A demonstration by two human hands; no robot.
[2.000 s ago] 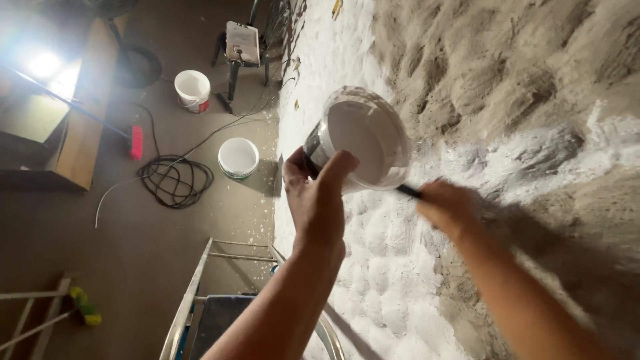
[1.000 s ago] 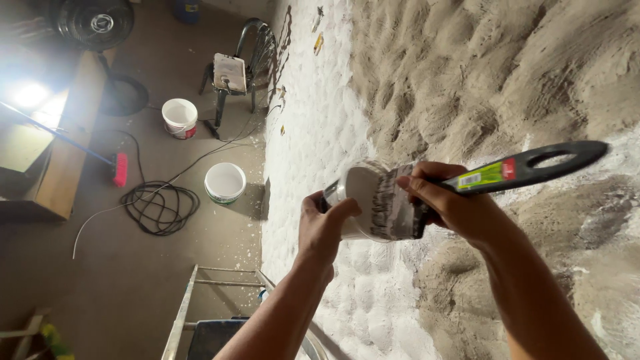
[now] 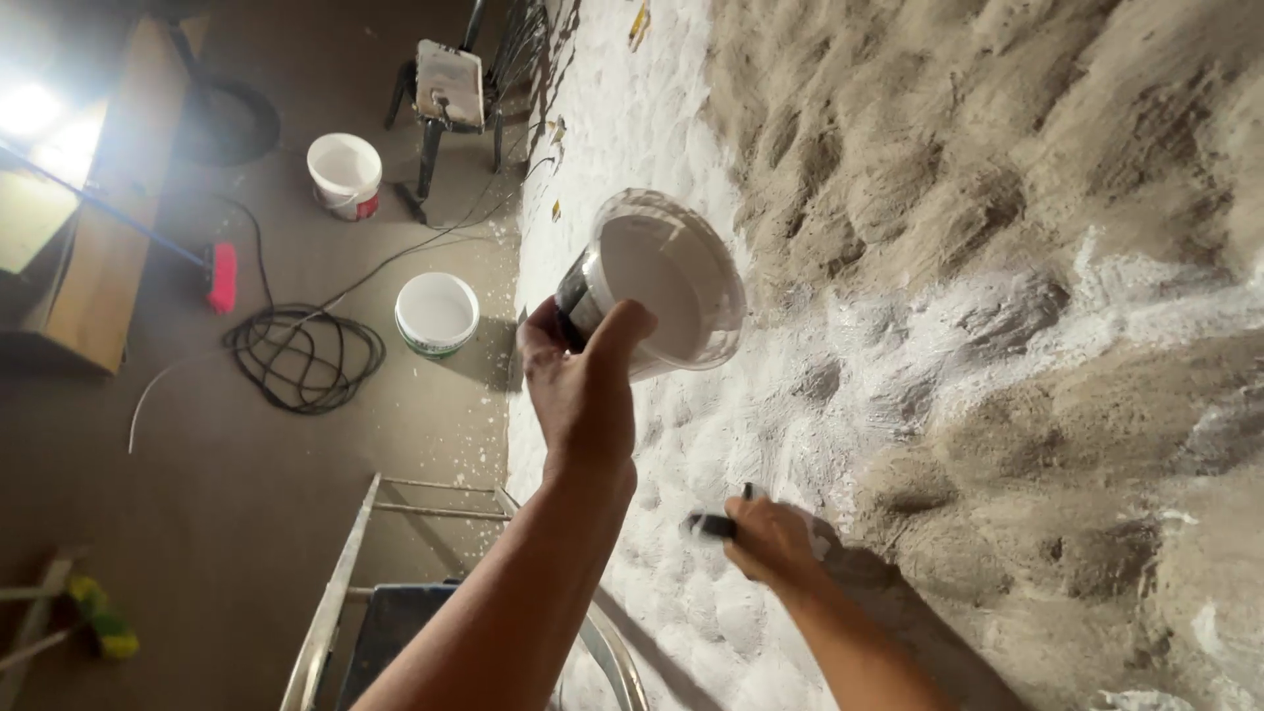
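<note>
My left hand (image 3: 588,365) grips a clear-rimmed plastic tub (image 3: 657,281) of white paint from its left side, thumb over the rim, tilted in front of the wall. Lower and to the right, my right hand (image 3: 770,538) is closed around a paintbrush (image 3: 709,525), its blurred head against the white-painted part of the rough wall (image 3: 731,425). Most of the brush handle is hidden by the hand. Bare grey-brown plaster (image 3: 889,118) covers the upper right, with a white streak (image 3: 968,316) running across to the right edge.
A metal ladder (image 3: 336,592) stands below my left arm. On the floor are two white buckets (image 3: 437,308) (image 3: 344,168), a coiled black cable (image 3: 306,360) and a red-headed broom (image 3: 222,278). Beyond them, a paint-stained stool (image 3: 449,84) stands near the wall; a bright lamp (image 3: 30,109) shines at left.
One second ago the brush was at the tub's mouth; my right hand has since moved down with it to the white-painted wall. My left hand still holds the tub.
</note>
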